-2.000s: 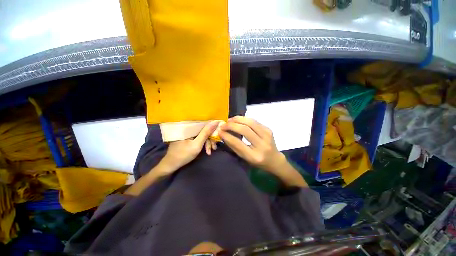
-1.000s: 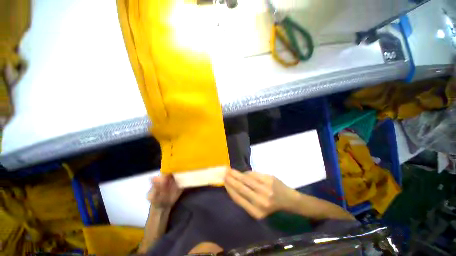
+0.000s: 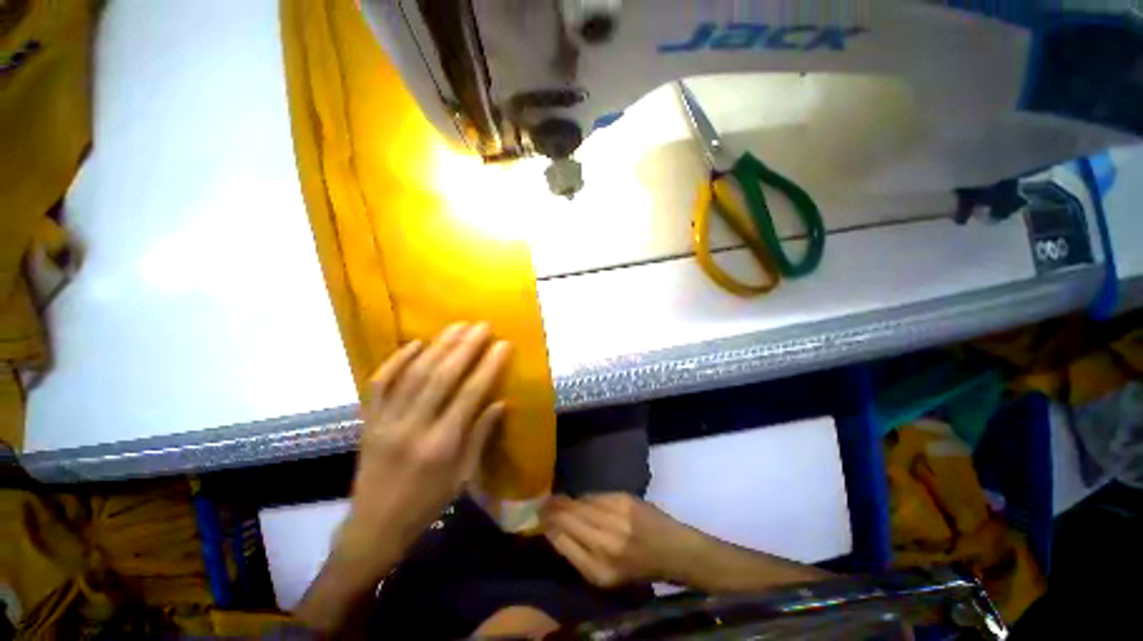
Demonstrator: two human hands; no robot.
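Note:
The long mustard sleeve panel (image 3: 470,269) lies on the white machine table, passes left of the needle area under the bright lamp and hangs over the front edge. My left hand (image 3: 433,420) lies on the cloth near the table edge, fingers pointing up. My right hand (image 3: 614,536) grips the lower right corner of the panel, by the whitish strip (image 3: 520,513), which shows only in part. The sewing machine head (image 3: 564,75) with "JACK" lettering stands above the cloth. The needle point is lost in glare.
Scissors (image 3: 752,225) with one yellow and one green loop lie right of the machine head. Mustard pieces (image 3: 31,188) lie at the table's far left. Below the table are mustard bundles (image 3: 113,545), white boards (image 3: 752,495) and a blue crate (image 3: 1034,482).
The view has tilted up to show the machine head. My left hand has moved from the strip's end up onto the cloth. My right hand stays at the corner, and the strip shows less.

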